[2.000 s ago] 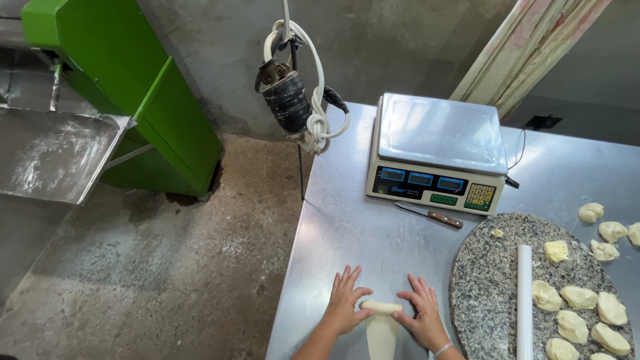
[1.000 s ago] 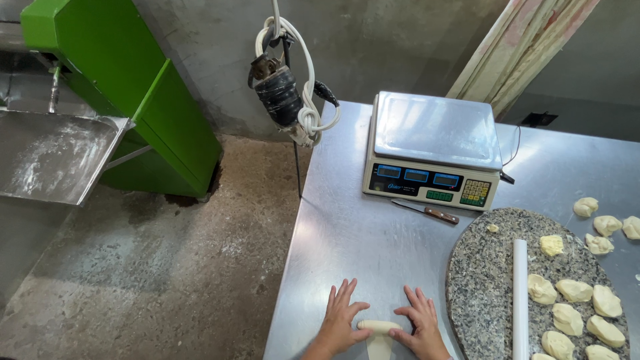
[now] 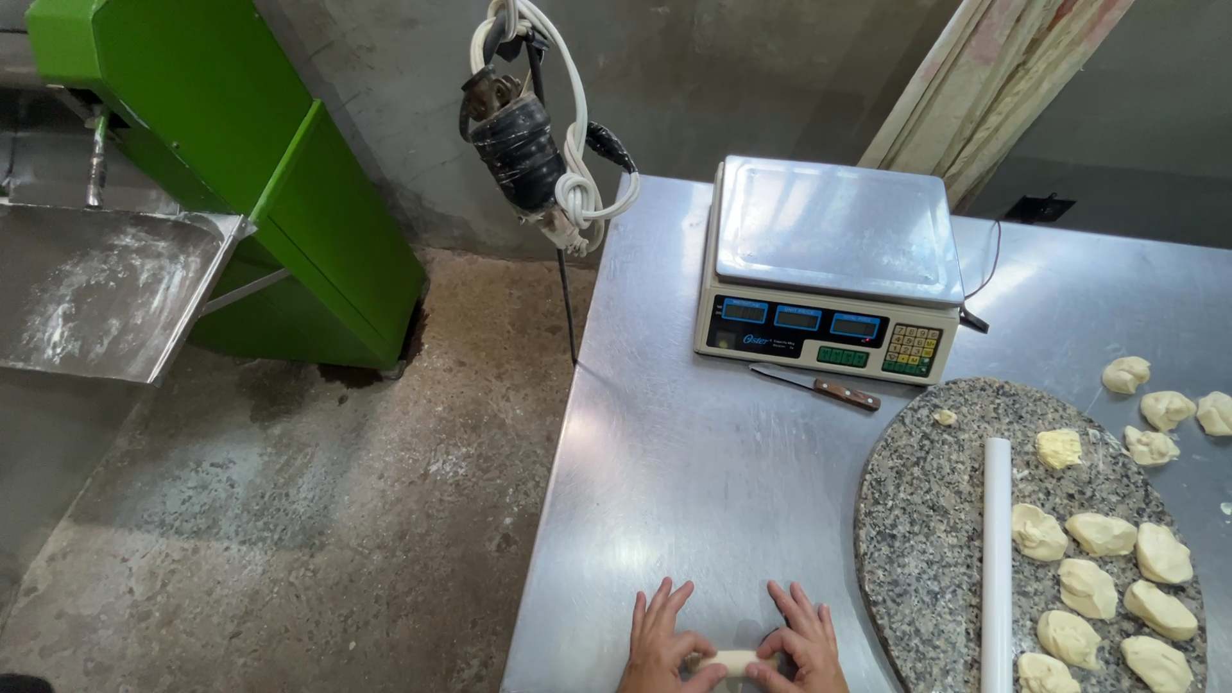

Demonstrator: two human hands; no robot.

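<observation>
At the bottom edge of the view, a short roll of pale dough point(image 3: 733, 662) lies on the steel table. My left hand point(image 3: 664, 643) holds its left end between thumb and index finger, the other fingers spread. My right hand point(image 3: 801, 643) pinches the right end in the same way. To the right, a round speckled granite slab point(image 3: 924, 520) bears a white rolling pin point(image 3: 997, 568), several dough pieces point(image 3: 1088, 587) and a yellow lump, perhaps butter point(image 3: 1059, 449). The lower parts of both hands are cut off by the frame.
A digital scale point(image 3: 837, 269) stands behind the slab, with a wooden-handled knife point(image 3: 828, 389) before it. More dough lumps point(image 3: 1167, 410) lie at the right. A taped black device with white cord point(image 3: 525, 144) hangs by the table's left edge. A green machine point(image 3: 289, 212) stands at left.
The dough strip seen hanging below the roll two seconds ago has shortened, and now only the roll shows between my hands. Both hands are lower in the view.
</observation>
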